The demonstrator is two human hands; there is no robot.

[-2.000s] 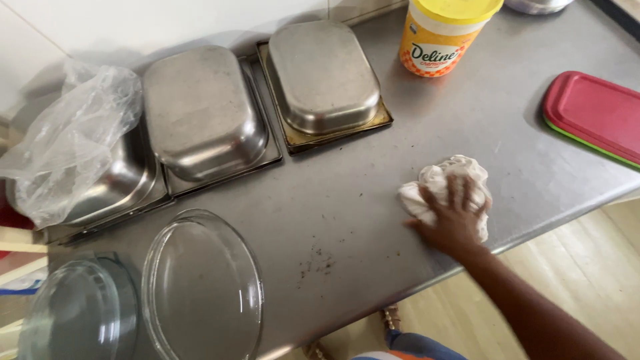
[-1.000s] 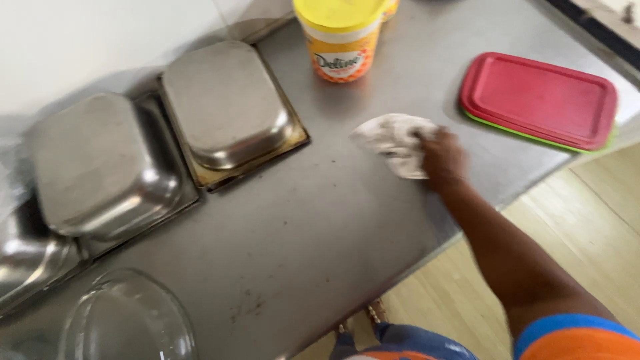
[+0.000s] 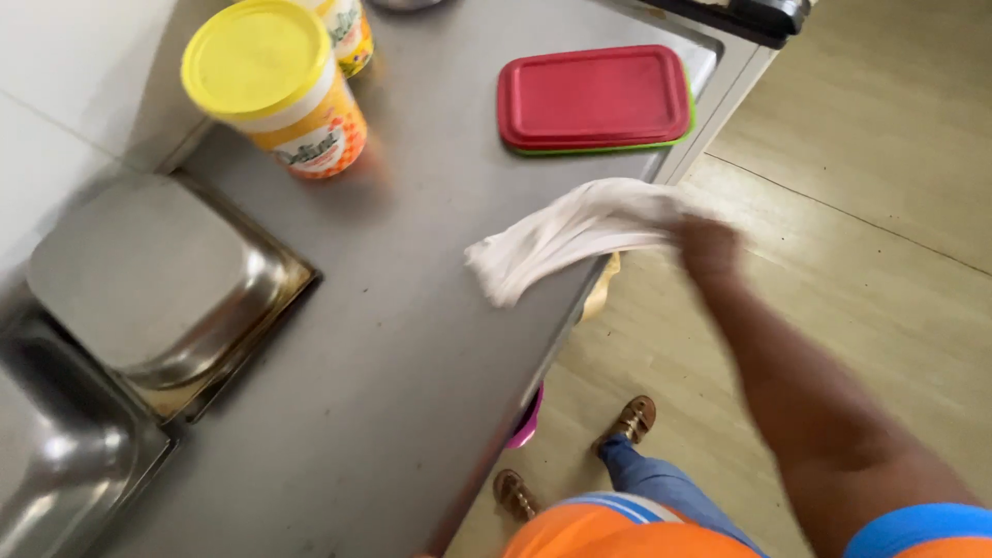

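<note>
My right hand (image 3: 709, 240) is closed on one end of a white cloth (image 3: 573, 229), past the front edge of the metal counter (image 3: 387, 341). The cloth stretches from my fist back over the edge, and its frayed far end lies over the countertop. Small dark crumbs dot the counter's surface. Behind the cloth a red rectangular lid (image 3: 597, 97) rests on a green one near the counter's right end. My left hand is out of view.
A Deline tub with a yellow lid (image 3: 260, 62) stands near the wall, a second tub (image 3: 349, 35) behind it. Upturned steel pans (image 3: 147, 271) sit at left. A black appliance edge (image 3: 744, 19) borders the far end. A magenta container (image 3: 527, 418) shows below the counter.
My right hand has drawn the cloth off toward the front edge; the cloth, bunched under my palm at first, is now stretched out. The view has swung to the right.
</note>
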